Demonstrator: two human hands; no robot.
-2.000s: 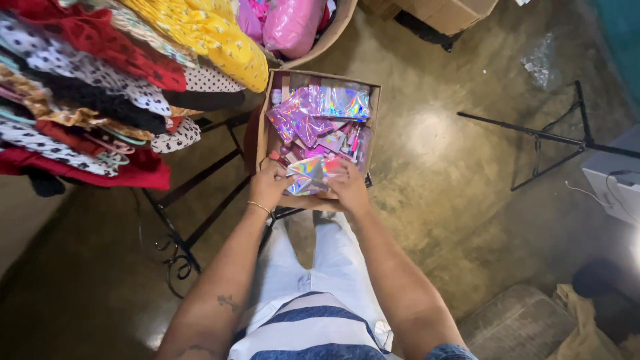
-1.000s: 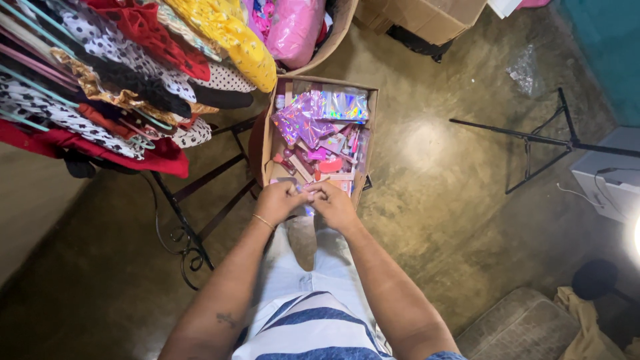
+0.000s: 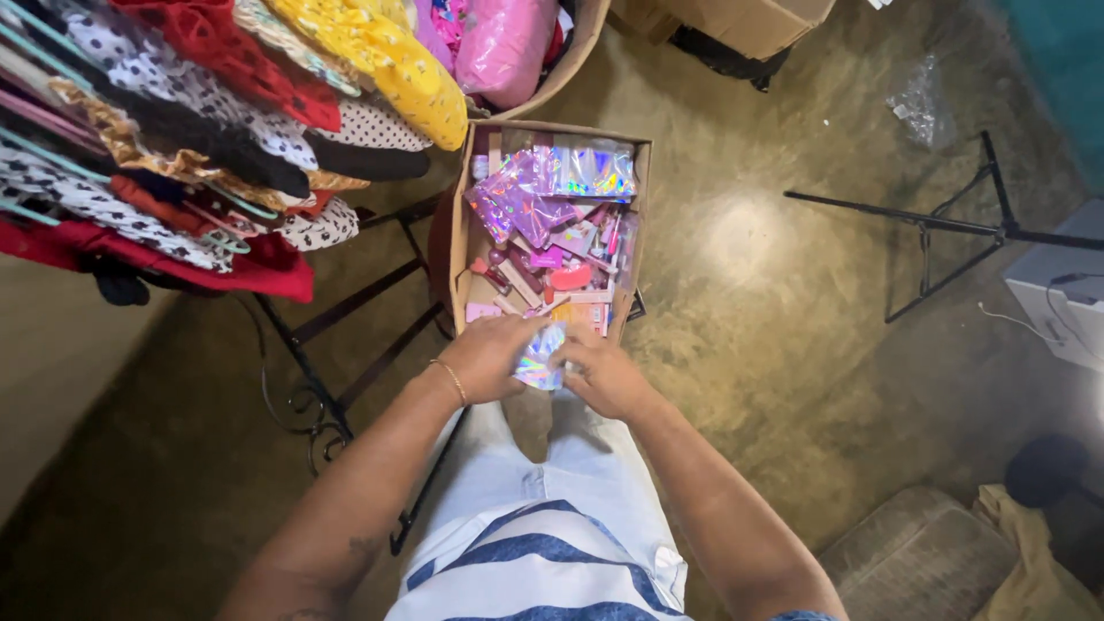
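Over the near edge of an open cardboard box (image 3: 644,172), my left hand (image 3: 492,358) grips a small silvery holographic pouch (image 3: 542,358) by its left side. My right hand (image 3: 599,366) is at the pouch's right side, slightly blurred, with its fingers touching it. Inside the box lie a purple holographic pouch (image 3: 517,194), a silvery holographic pouch (image 3: 595,168), a red item (image 3: 570,277) and several pink tubes and small packets that look like cosmetics. Whatever the pouch in my hands contains cannot be made out.
Clothes on hangers (image 3: 216,103) crowd the upper left, above a black metal frame (image 3: 302,358). A round container (image 3: 595,43) with a pink plastic-wrapped bundle (image 3: 504,52) stands behind the box. Another cardboard box (image 3: 750,21), a black stand (image 3: 923,220) and a grey cushion-like object (image 3: 918,552) surround the floor.
Two seconds ago the shiny pouch was held over the box's lower part; one second ago the hands met nearer my body. Now the pouch shows plainly between my hands, which are slightly farther apart.
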